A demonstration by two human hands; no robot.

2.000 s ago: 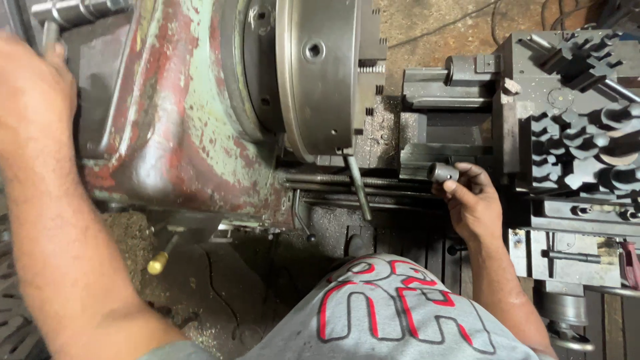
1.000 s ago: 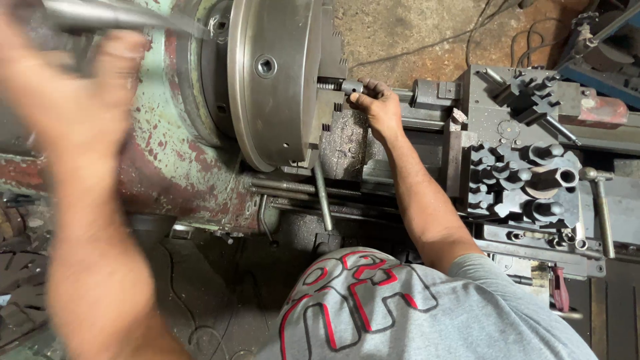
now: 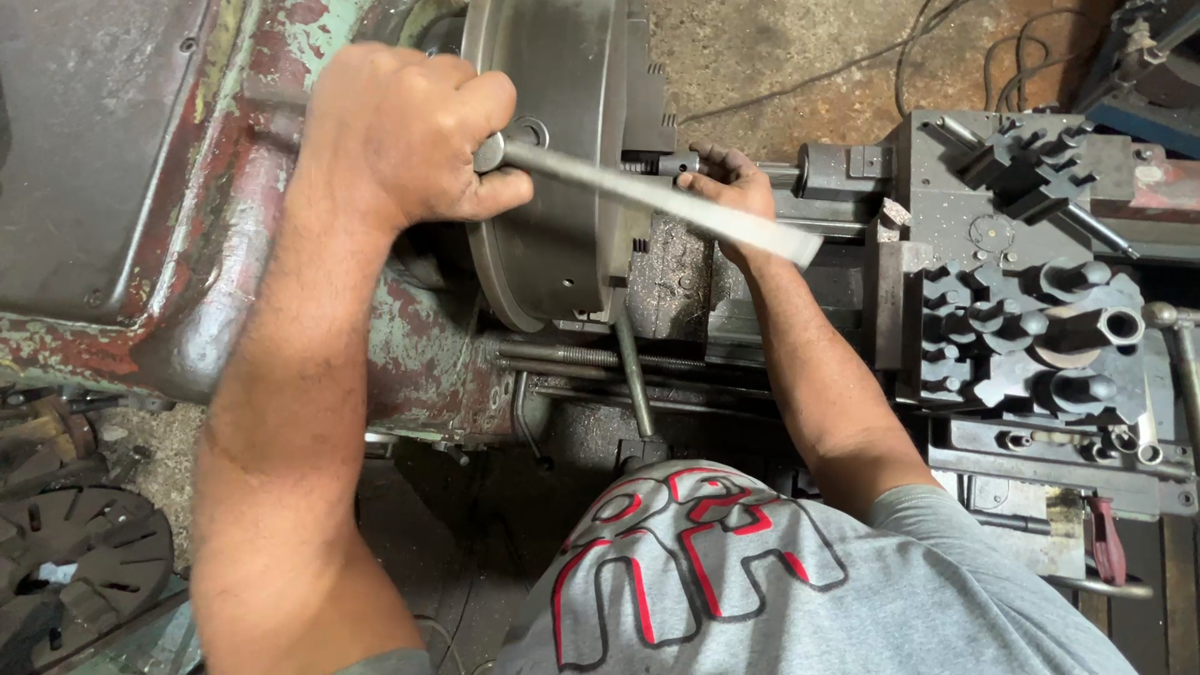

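Observation:
My left hand (image 3: 412,141) is closed around the round head of a chuck key (image 3: 647,192), whose long steel handle, blurred, slants down to the right across the lathe chuck (image 3: 548,225). The key's working end is hidden by the hand. My right hand (image 3: 736,187) has its fingers on a small steel cylinder (image 3: 679,165) with a hole in its side. That cylinder sits at the chuck's jaw face, in line with a threaded part (image 3: 640,165) between the jaws.
The painted headstock (image 3: 216,206) fills the left. A carriage bears a tool post (image 3: 1027,164) and a cluster of tool holders (image 3: 1022,323). A steel bar (image 3: 634,375) sticks down below the chuck. A slotted faceplate (image 3: 84,572) lies at lower left.
My right hand has brought the cylinder from beside the carriage to the chuck's face. My left hand has moved right, over the chuck, with the key. The view has shifted.

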